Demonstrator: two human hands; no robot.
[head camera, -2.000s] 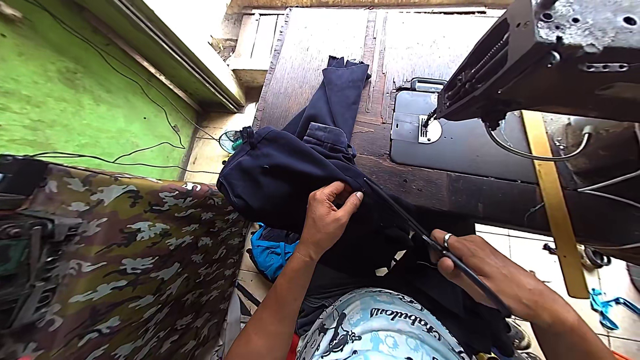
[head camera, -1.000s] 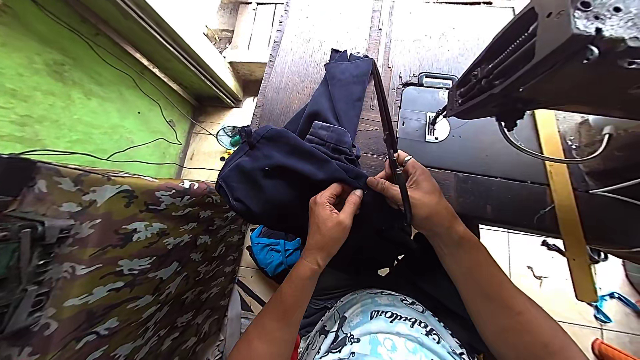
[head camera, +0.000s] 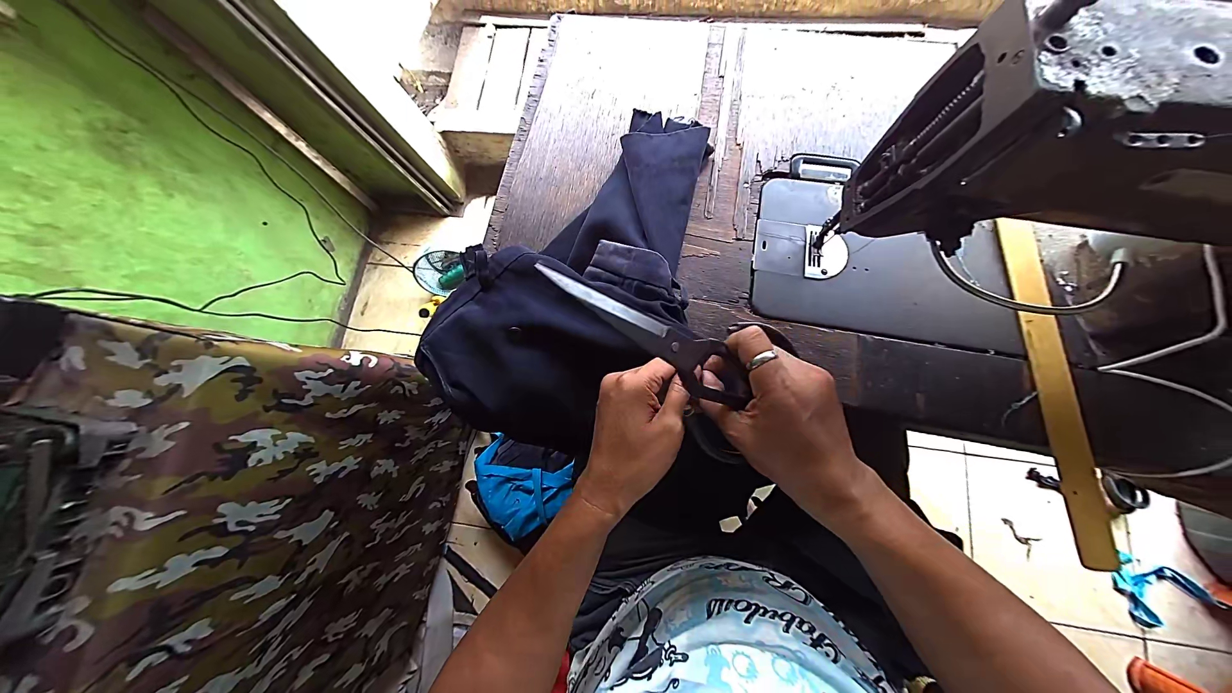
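Observation:
A dark navy garment (head camera: 539, 346) lies over the front edge of the wooden sewing table and hangs toward my lap. My left hand (head camera: 635, 428) pinches a part of it between thumb and fingers. In my right hand (head camera: 784, 404), which wears a ring, are fabric scissors (head camera: 664, 337) with black handles; the blades look closed and point up and left over the cloth. The fingertips of both hands are close together by the scissor handles. Part of a dark strip or loop shows below my right hand.
At the right stands an industrial sewing machine (head camera: 962, 125) above its needle plate (head camera: 826, 252). A yellow wooden bar (head camera: 1059, 404) slants down past the table edge. Camouflage fabric (head camera: 260, 481) covers something at the left. Blue cloth (head camera: 525, 491) is below the garment, and a small fan (head camera: 438, 272) stands beyond.
Scissors now show in my right hand, over the garment. The long dark strip that my right hand held up earlier no longer stretches across the table. My left hand still pinches the garment.

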